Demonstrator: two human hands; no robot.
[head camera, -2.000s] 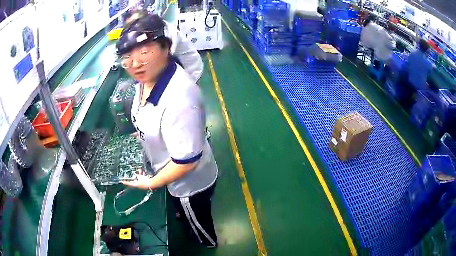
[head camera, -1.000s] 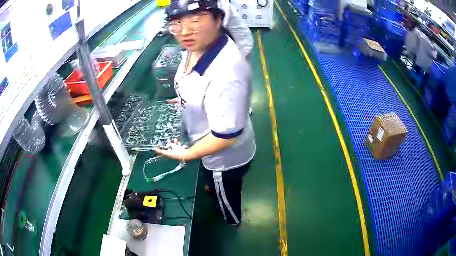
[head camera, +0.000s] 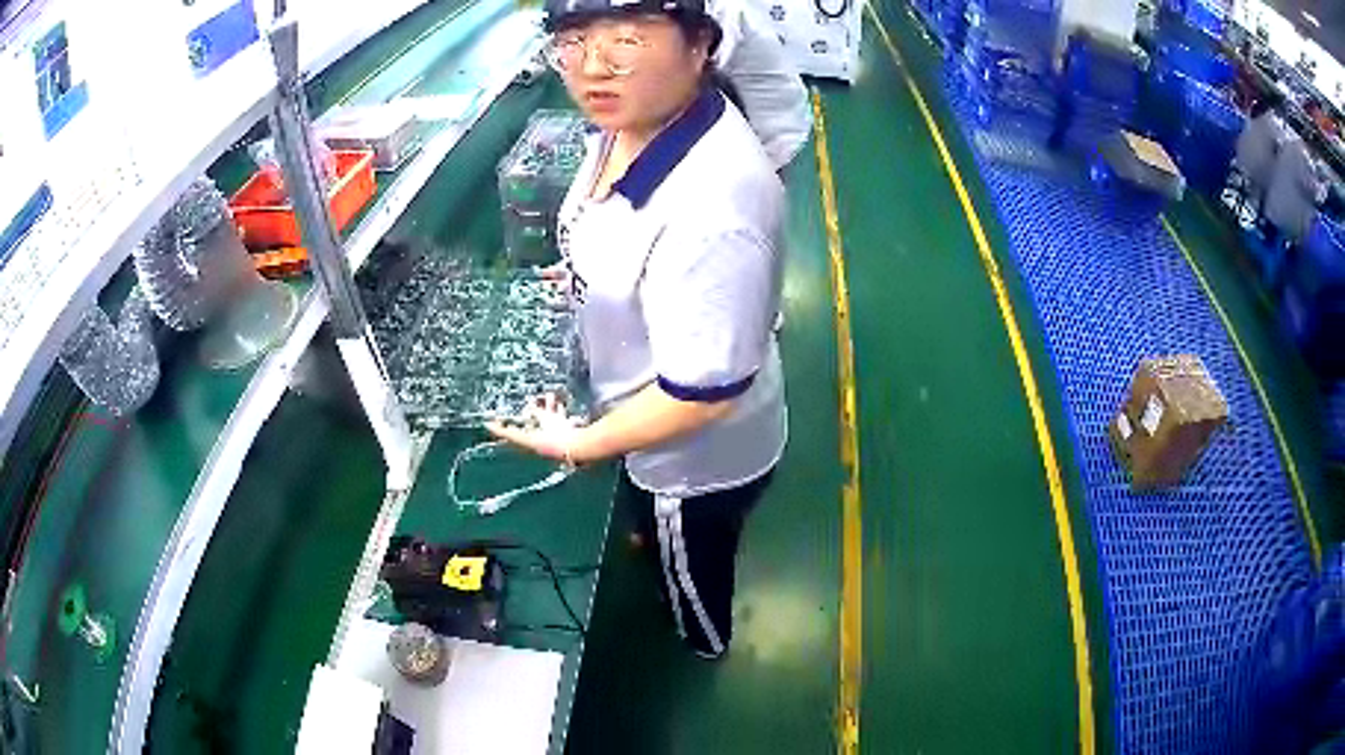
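Observation:
Neither of my hands is in the picture. Nearest in front of me on the green bench (head camera: 553, 516) stands a black device (head camera: 443, 580) with a yellow patch and a thin black cable. Below it a small round grey-brown container (head camera: 419, 652) stands on a white sheet (head camera: 509, 693). A white cord (head camera: 509, 490) lies looped on the bench. Beyond it another person (head camera: 686, 266) stands at the bench and holds a clear tray (head camera: 480, 347) filled with small pale parts.
A grey metal post (head camera: 317, 207) rises at the bench's left. A red-orange bin (head camera: 303, 204) and clear round containers (head camera: 192, 258) are behind it. A green floor aisle (head camera: 944, 487) with yellow lines runs right. A cardboard box (head camera: 1170, 421) sits on blue grating (head camera: 1062, 280).
The view has swung left and down, so the person and bench sit further right. The white sheet and round container have come into view. The person still holds the tray.

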